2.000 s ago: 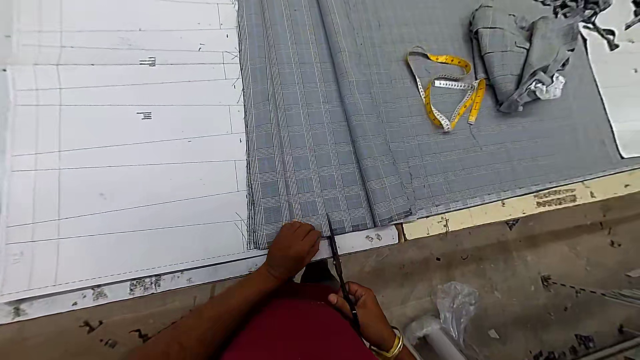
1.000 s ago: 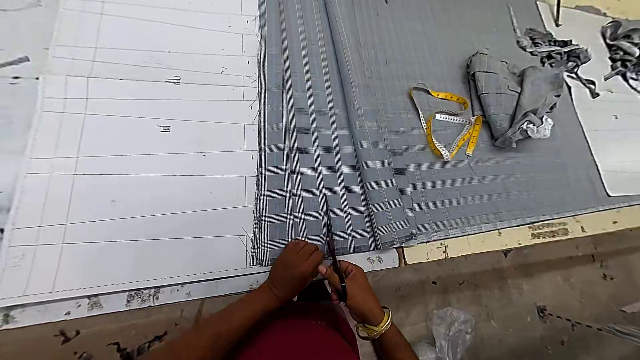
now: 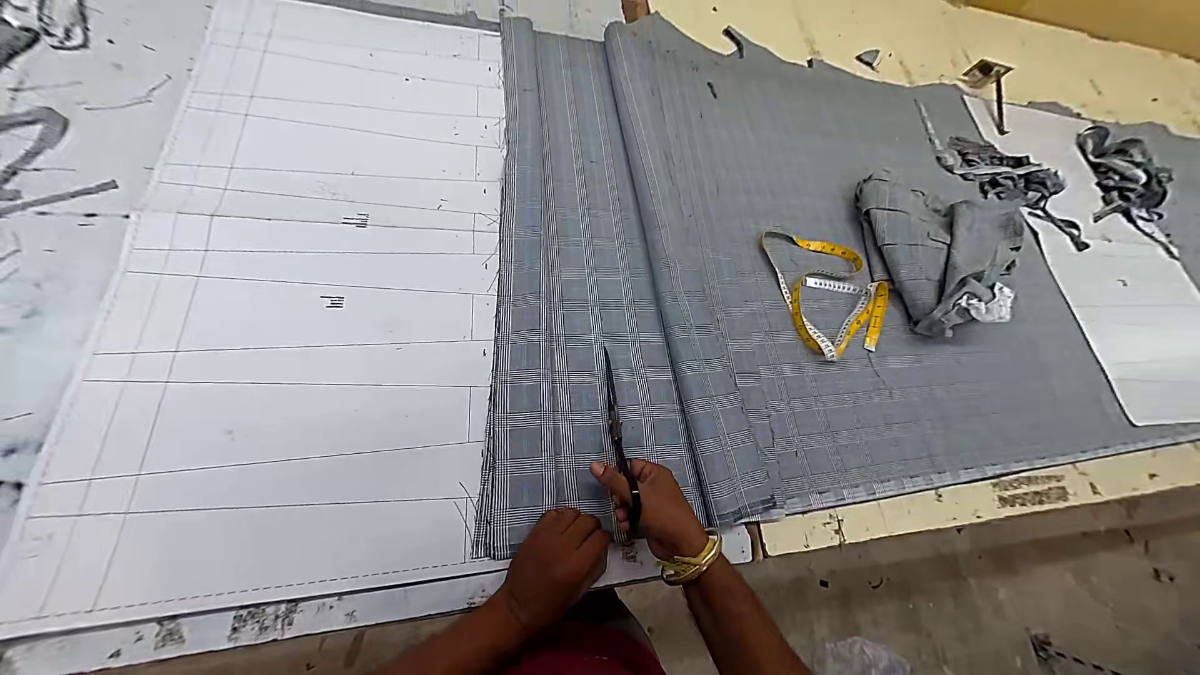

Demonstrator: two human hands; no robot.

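Note:
Grey checked fabric point(image 3: 581, 281) lies folded in layers across the table, its near edge at the table's front. My right hand point(image 3: 656, 502), with gold bangles at the wrist, grips the handles of dark scissors point(image 3: 616, 422). The blades point away from me over the fabric and look almost closed. My left hand point(image 3: 558, 562) is closed at the fabric's near edge, just left of the scissors' handles; its fingers seem to pinch the cloth, though they hide the spot. A white paper pattern with printed lines point(image 3: 281, 422) lies left of the fabric.
A yellow and white tape measure point(image 3: 806, 323) lies looped on the fabric at right. Beside it are bundled grey cloth pieces point(image 3: 905, 244) and, farther off, tangled scraps point(image 3: 1008, 173). Another white sheet point(image 3: 1125, 319) lies at far right. The table's front edge point(image 3: 900, 511) runs below.
My right hand has come up from below the table's front edge onto the fabric, with the scissors farther over the cloth. My left hand stays by the near edge. The view has shifted.

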